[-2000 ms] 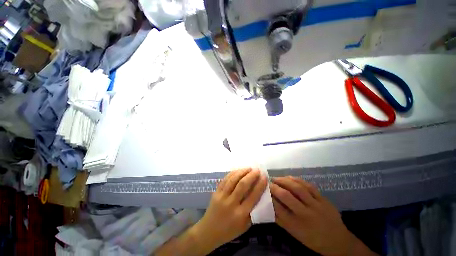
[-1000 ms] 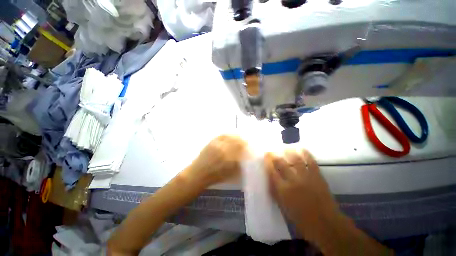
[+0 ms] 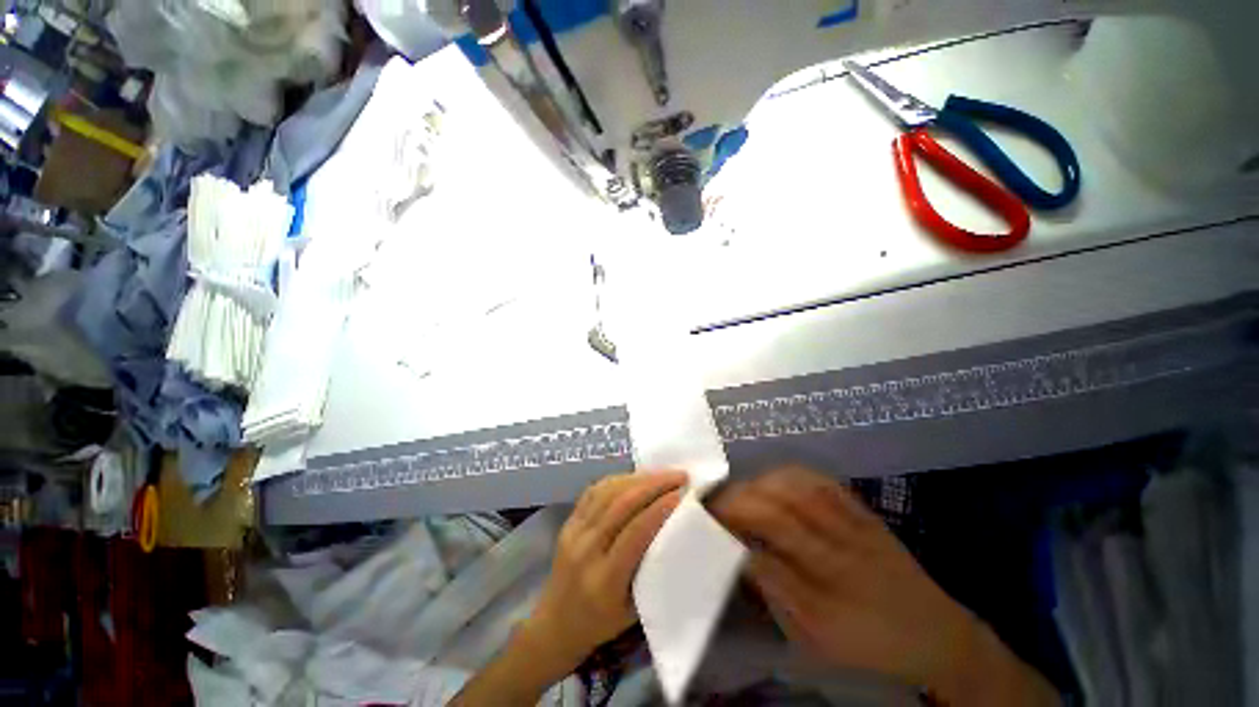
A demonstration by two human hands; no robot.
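A white fabric strip runs from under the sewing machine's needle area over the table's front edge. My left hand grips the strip's left edge just below the table edge. My right hand is at its right edge, fingers pinching it, slightly blurred. The strip is creased between my hands and its lower end hangs to a point. Glare hides the strip's far end near the needle.
Scissors with red and blue handles lie right of the needle. A tied white bundle and stacked white strips lie at left. A measuring tape lines the front edge. Loose cloth hangs below.
Both hands have moved from near the needle back toward me, below the table edge. The strip is now twisted between them. The view has shifted, so the machine head sits higher.
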